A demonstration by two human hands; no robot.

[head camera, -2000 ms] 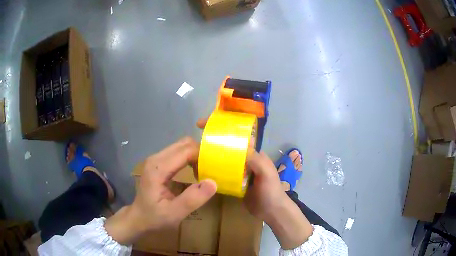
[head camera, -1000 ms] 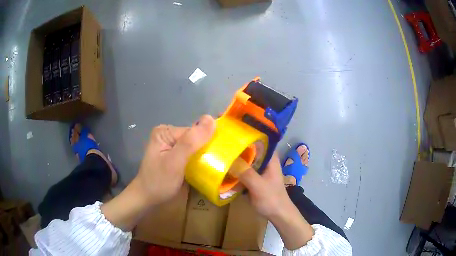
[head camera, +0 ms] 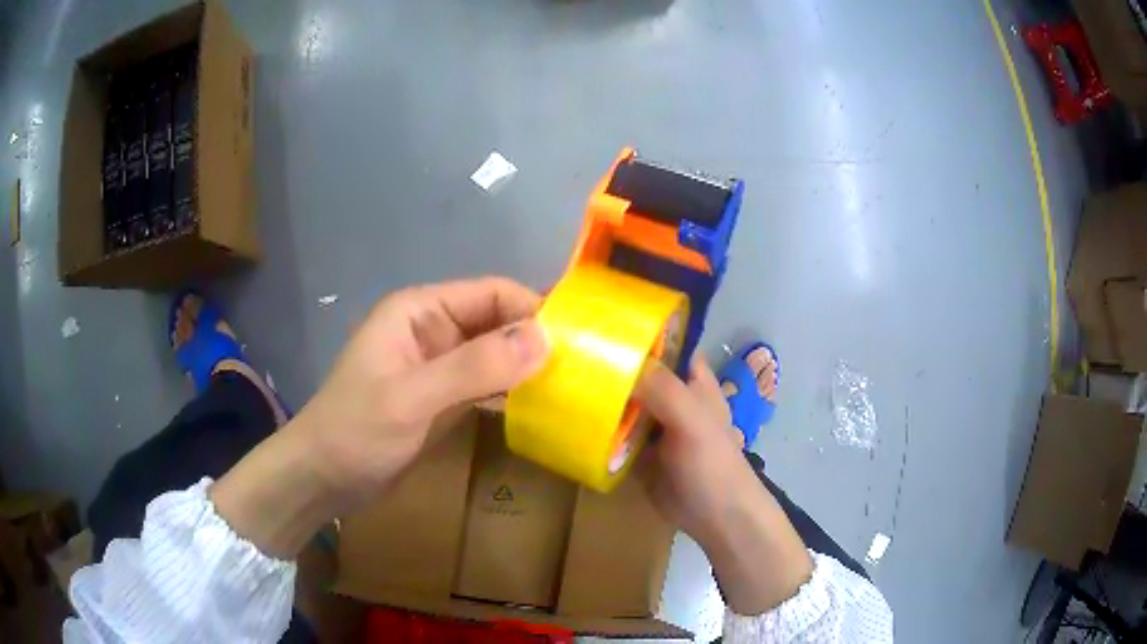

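Note:
The tape gun has an orange front, a blue side and a black roller, and is held up in front of me with its roller end pointing away. A thick yellow tape roll is mounted in it. My right hand holds the tape gun from the right, fingers at the roll's core. My left hand has its thumb and fingertips at the left edge of the roll; whether it pinches a tape end cannot be told. Below is a brown carton, partly hidden by both hands.
An open carton of dark boxes stands at the upper left. A red object lies at the bottom edge. Paper scraps lie on the grey floor. More cardboard and a yellow line are at the right.
The tape gun and roll have turned, so the roller now points more straight ahead and less of the core shows. My left thumb has moved lower along the roll's left side.

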